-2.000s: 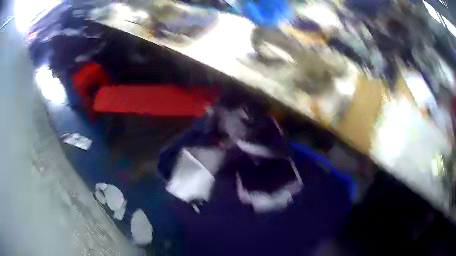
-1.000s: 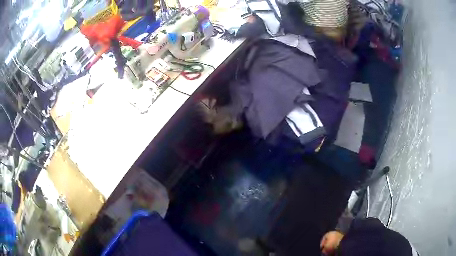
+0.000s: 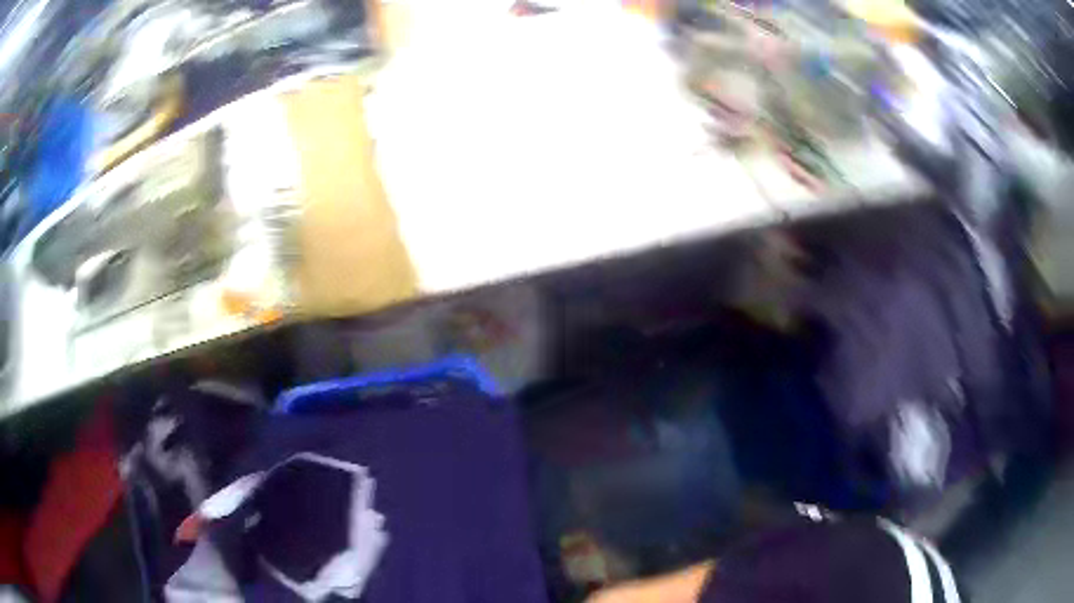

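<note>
A blue crate (image 3: 465, 370) stands below the table edge at the lower left. Dark navy panels (image 3: 459, 483) lie over it. A white angular neckline-shaped piece (image 3: 369, 539) lies on the navy, with more pale and dark pieces left of it. A strip of bare skin at the bottom edge, from a dark sleeve with white stripes (image 3: 813, 571), looks like my right forearm; its hand is cut off. My left hand is out of the picture. The view is blurred.
A long white table (image 3: 530, 153) crosses the top, with brown cardboard (image 3: 347, 200) across it. Below its right end hangs a dark pile of fabric (image 3: 895, 318) with a white part. A red object (image 3: 77, 507) is at the lower left.
The view has swung left: the crate, at the bottom edge before, now shows with its navy panels and white piece. The dark fabric pile now lies at the right edge.
</note>
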